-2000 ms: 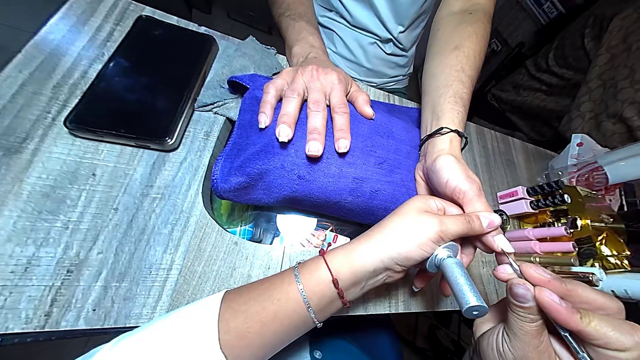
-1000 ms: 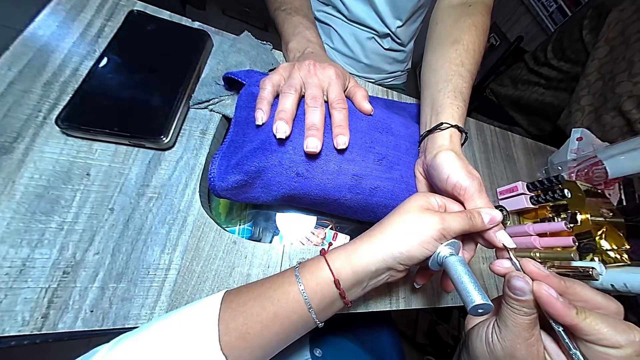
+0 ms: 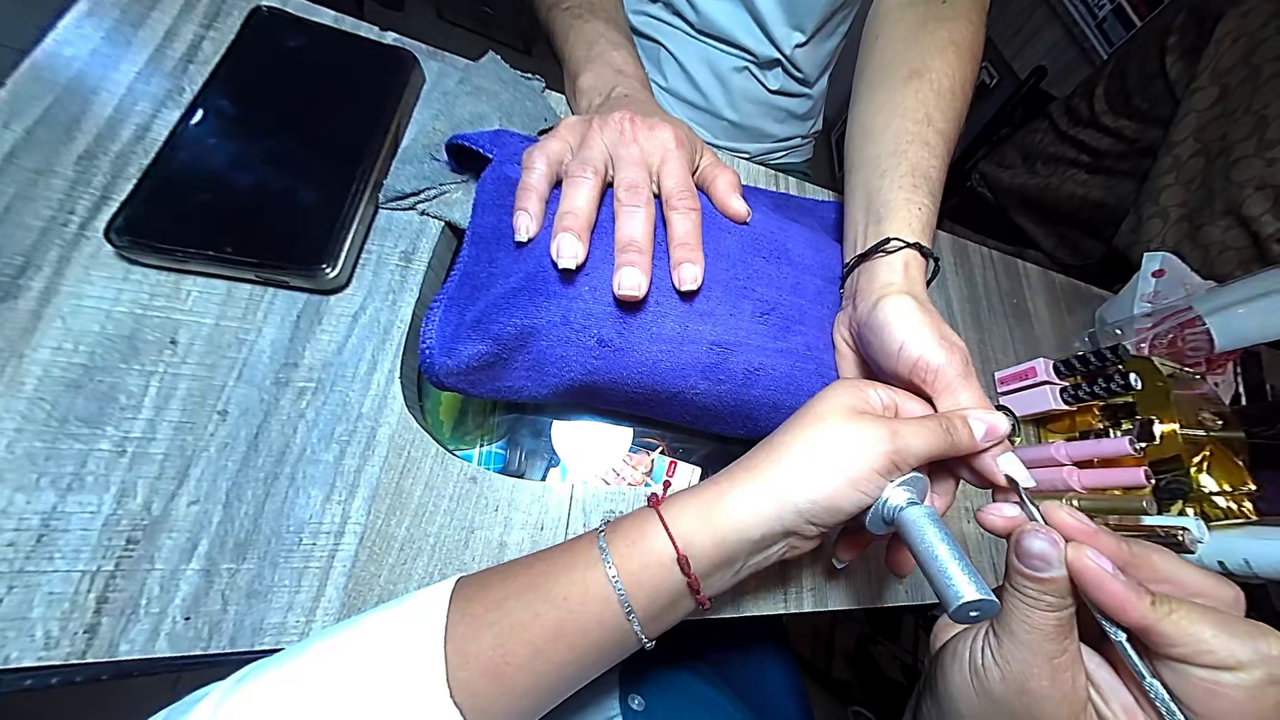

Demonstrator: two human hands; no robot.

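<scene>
My left hand (image 3: 850, 450) grips a finger of another person's hand (image 3: 915, 345), near its nail. Below my left palm a silver glittery cylinder with a round flange (image 3: 945, 560) sticks out; how it is held is hidden. My right hand (image 3: 1100, 610) pinches a slim metal manicure tool (image 3: 1130, 650) like a pen, with its tip at the whitish nail (image 3: 1015, 470) of the held finger. The person's other hand (image 3: 630, 190) lies flat, palm down, on a folded purple towel (image 3: 640, 350).
A black tablet-like device (image 3: 275, 150) lies on the wood-grain table (image 3: 250, 420) at the left, beside a grey cloth (image 3: 470, 120). Pink tubes (image 3: 1085, 465) and gold foil packaging (image 3: 1200, 430) crowd the right edge. Under the towel, a cutout holds packets (image 3: 590, 450).
</scene>
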